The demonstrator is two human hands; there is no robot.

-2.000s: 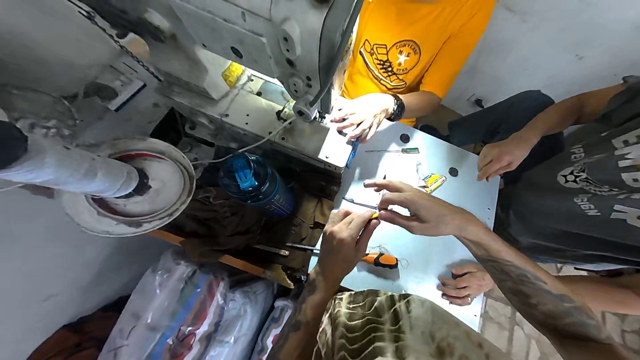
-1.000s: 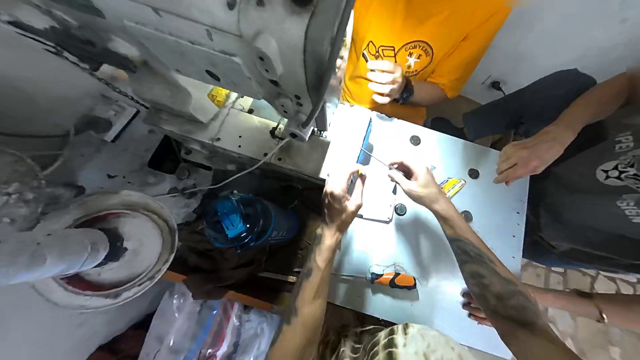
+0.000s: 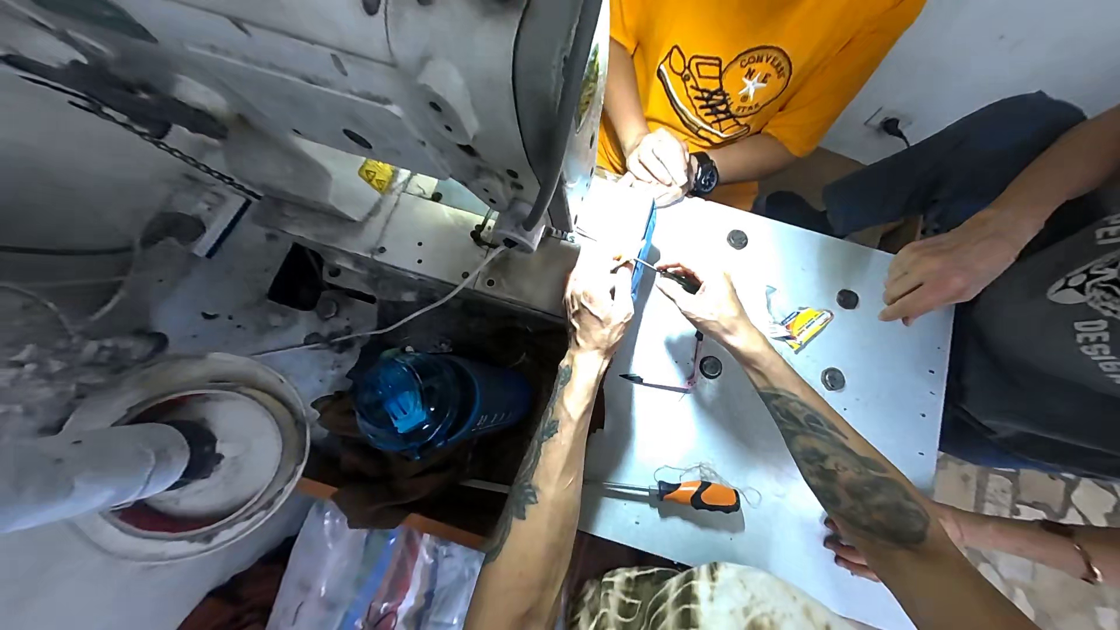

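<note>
Near the lit head of the sewing machine (image 3: 499, 114), my left hand (image 3: 599, 306) pinches a small thing, mostly hidden by the fingers. My right hand (image 3: 709, 302) grips the dark handle of a small screwdriver (image 3: 678, 278), whose thin shaft points left to my left fingertips. Just behind the hands lies a long blue strip-like object (image 3: 649, 229). Below my hands, a thin glasses-like frame (image 3: 669, 385) rests on the white metal tabletop (image 3: 787, 437). An orange and black screwdriver (image 3: 700, 495) lies closer to me.
A yellow packet (image 3: 807, 327) lies right of my hands. Another person's hands (image 3: 661, 166) rest at the table's far edge; a third person's hand (image 3: 936, 273) is at the right. Fingers (image 3: 849, 551) touch the near right edge. A blue bottle (image 3: 437, 402) stands left, beside a handwheel (image 3: 201, 464).
The person in orange has lowered a raised hand to the table's far edge. My right hand still holds the small screwdriver, its shaft now at my left fingertips.
</note>
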